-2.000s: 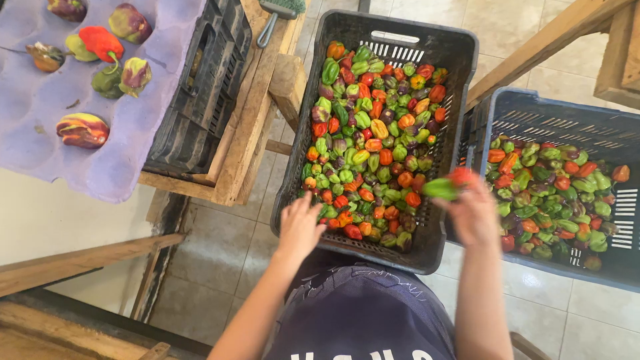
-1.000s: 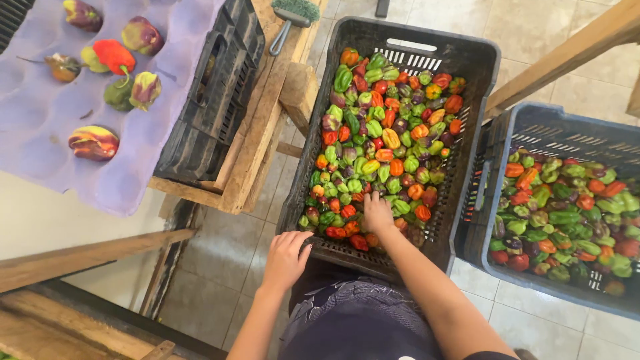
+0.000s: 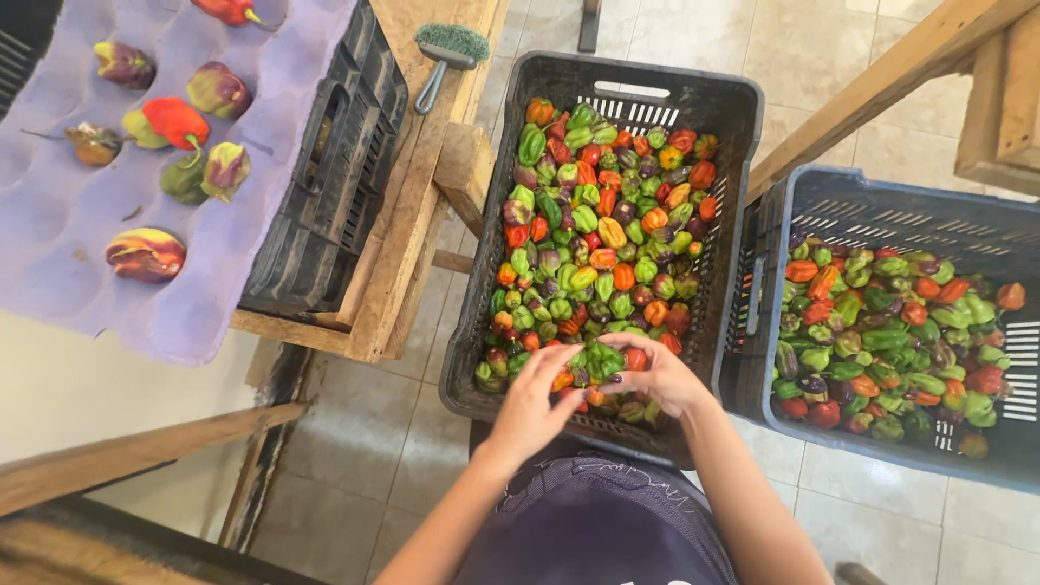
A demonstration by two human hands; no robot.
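Observation:
A black plastic crate (image 3: 626, 73) in the middle holds many small wrinkled chili peppers (image 3: 613, 231) in green, red, orange and purple. Over its near end, my left hand (image 3: 532, 398) and my right hand (image 3: 662, 378) meet around a green pepper (image 3: 603, 360), fingertips against it from both sides. A red pepper (image 3: 635, 358) shows beside my right fingers; whether it is held cannot be told. At the right, a blue-grey crate (image 3: 902, 185) carries more mixed peppers (image 3: 886, 337). Several peppers, one of them bright red (image 3: 176, 122), lie on a purple molded tray (image 3: 57, 268) at the upper left.
Under the tray stands a black crate (image 3: 325, 203) on a wooden bench (image 3: 406, 211). A green-bristled brush (image 3: 447, 53) with a grey handle lies on that bench. Wooden beams (image 3: 877, 97) slant at the upper right and a wooden rail (image 3: 154, 451) crosses the lower left. The floor (image 3: 341, 463) is tiled.
Two seconds ago my right hand held a red and green item at the crate's right edge; a second ago it reached among the peppers. Now both hands are together around a green pepper.

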